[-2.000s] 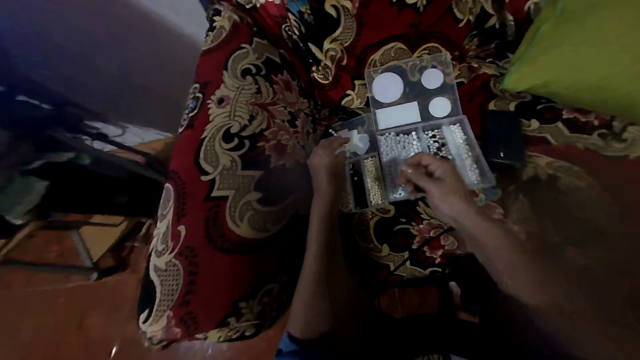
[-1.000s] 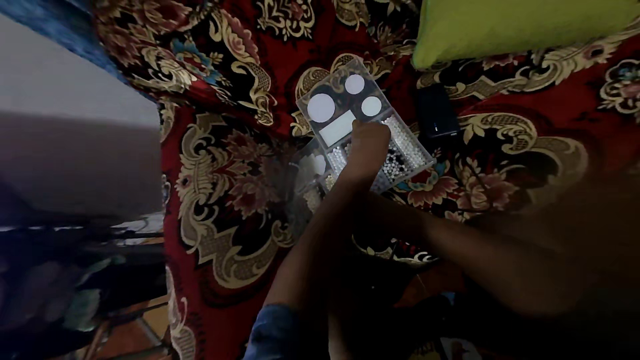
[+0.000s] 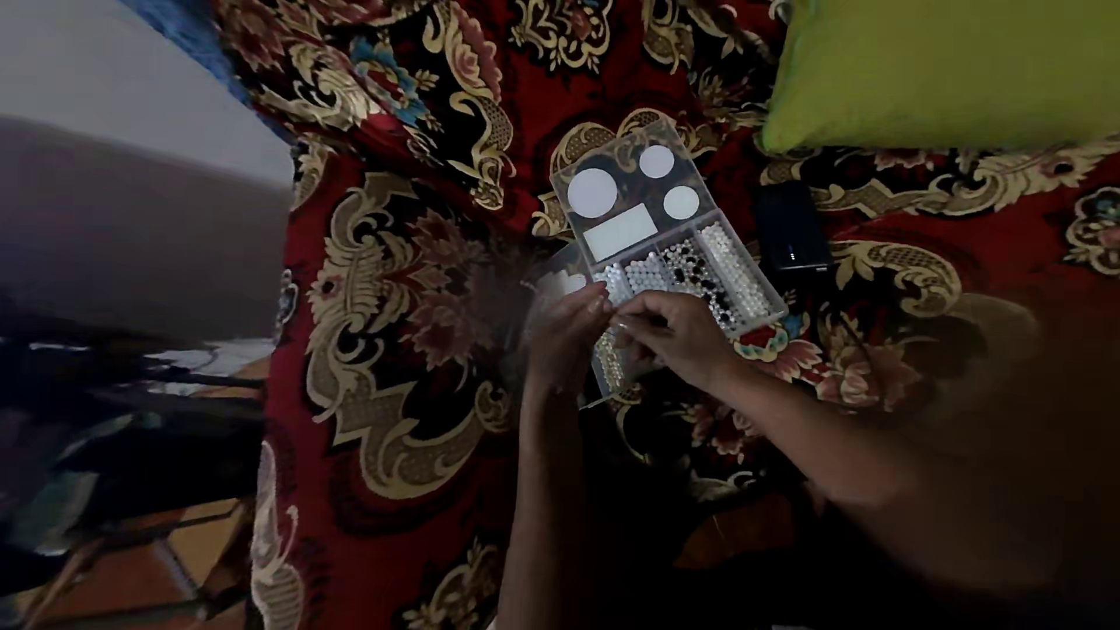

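Note:
A clear plastic compartment box [image 3: 766, 317] lies open on the patterned cloth, its lid [image 3: 623, 149] tilted back with white round and rectangular stickers. White beads [image 3: 733, 269] fill its right compartment, and dark and white ones [image 3: 696, 276] lie beside them. My left hand [image 3: 564, 337] is over the left side of the box, fingers bent near a smaller clear box [image 3: 567, 259]. My right hand [image 3: 678, 332] meets it, thumb and index finger pinched together above the beads. Whatever sits between the fingertips is too small and blurred to tell.
Red, black and gold floral cloth [image 3: 420, 289] covers the seat under the boxes. A green cushion [image 3: 936, 74] lies at the upper right, and a dark rectangular object [image 3: 792, 227] rests right of the box. Metal-framed furniture [image 3: 79, 560] stands on the tiled floor at the lower left.
My left hand has come back from over the middle of the box to its left side. My right hand, hidden behind the left arm one second ago, now shows beside it.

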